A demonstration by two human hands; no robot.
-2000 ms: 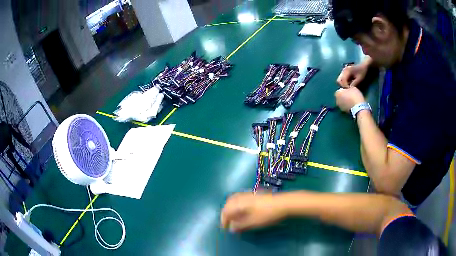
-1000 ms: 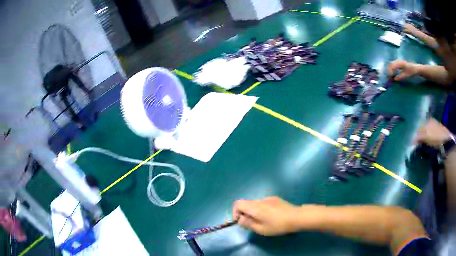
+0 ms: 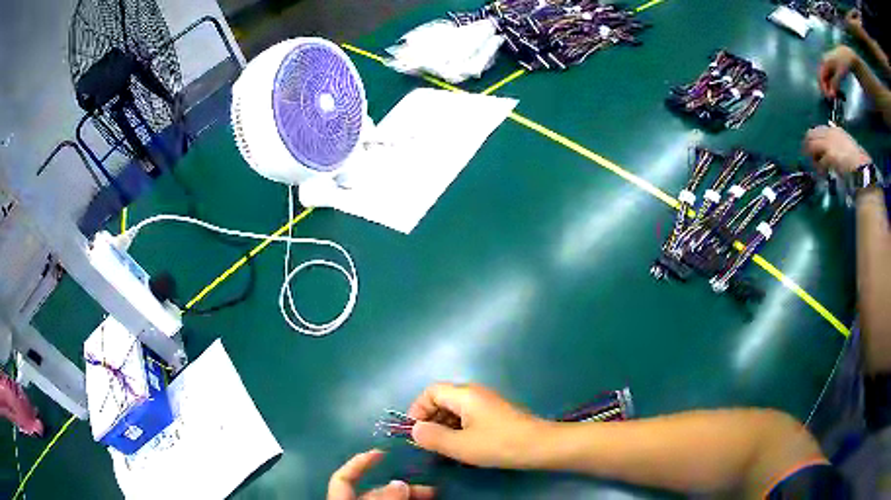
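Note:
My right hand (image 3: pixel 459 425) is low in the centre, fingers closed on thin red, white and dark wires (image 3: pixel 396 426). Their loose ends with small shiny tips stick out to the left of the fingertips. The rest of this bundle is hidden by the hand. My left hand (image 3: pixel 376 480) is just below, cut off by the bottom edge. Its thumb and finger are apart, and nothing shows between them. A wire harness (image 3: pixel 598 407) with a plug at its right end lies beside my right forearm, partly hidden by it.
Laid-out harnesses (image 3: pixel 728 210) cross the yellow line at right. Harness piles (image 3: pixel 721 90) lie beyond, near a coworker's hands (image 3: pixel 837 149). A desk fan (image 3: pixel 318 104) stands on paper (image 3: pixel 430 146), its white cord (image 3: pixel 320 327) coiled nearby. A blue-and-white box (image 3: pixel 127 386) sits at left.
The view has swung left and down. My left hand has come into view. My right hand held a harness with a dark plug showing at left; now loose wire tips show there.

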